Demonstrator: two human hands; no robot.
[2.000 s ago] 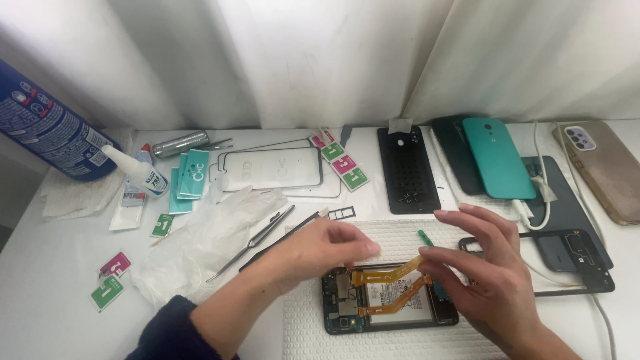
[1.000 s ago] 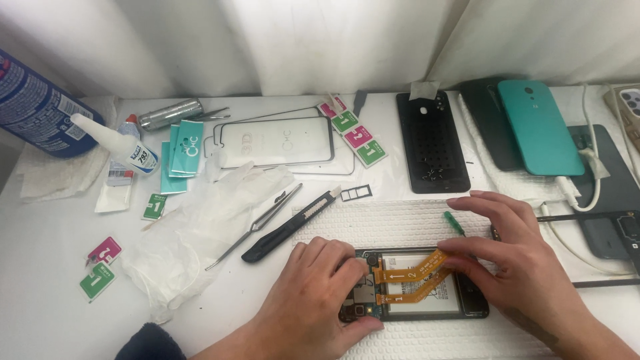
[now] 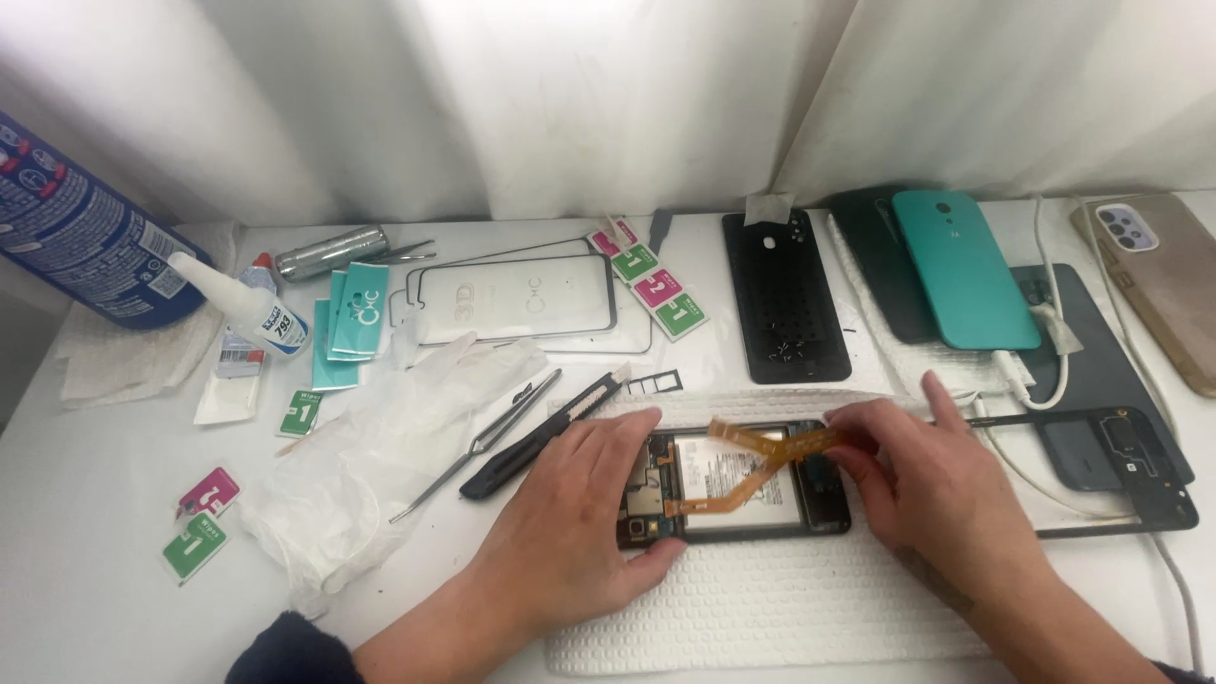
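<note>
An opened smartphone with its battery (image 3: 698, 484) exposed lies on a white textured mat (image 3: 760, 608). My left hand (image 3: 579, 513) grips the phone's left end, fingers at the upper edge and thumb at the lower. Between the thumb and fingers of my right hand (image 3: 912, 475) is the right end of an orange flex cable (image 3: 755, 470). The cable's upper branch stands free above the battery, while the lower one reaches the circuit board (image 3: 644, 494). Left of the phone lie a black utility knife (image 3: 541, 442) and metal tweezers (image 3: 484, 442). A SIM tray (image 3: 655, 382) sits above my left hand.
Phone back covers in black (image 3: 788, 304) and teal (image 3: 964, 271) lie behind, with a white charging cable (image 3: 1012, 375). A black phone frame (image 3: 1154, 475) is at right. Screen protectors (image 3: 518, 299), crumpled plastic film (image 3: 342, 513), a glue bottle (image 3: 256, 309) and a blue can (image 3: 95, 228) occupy the left.
The orange cable's upper branch lay against the board side one second ago and is now lifted off. My left hand came down onto the phone's left end after two seconds ago.
</note>
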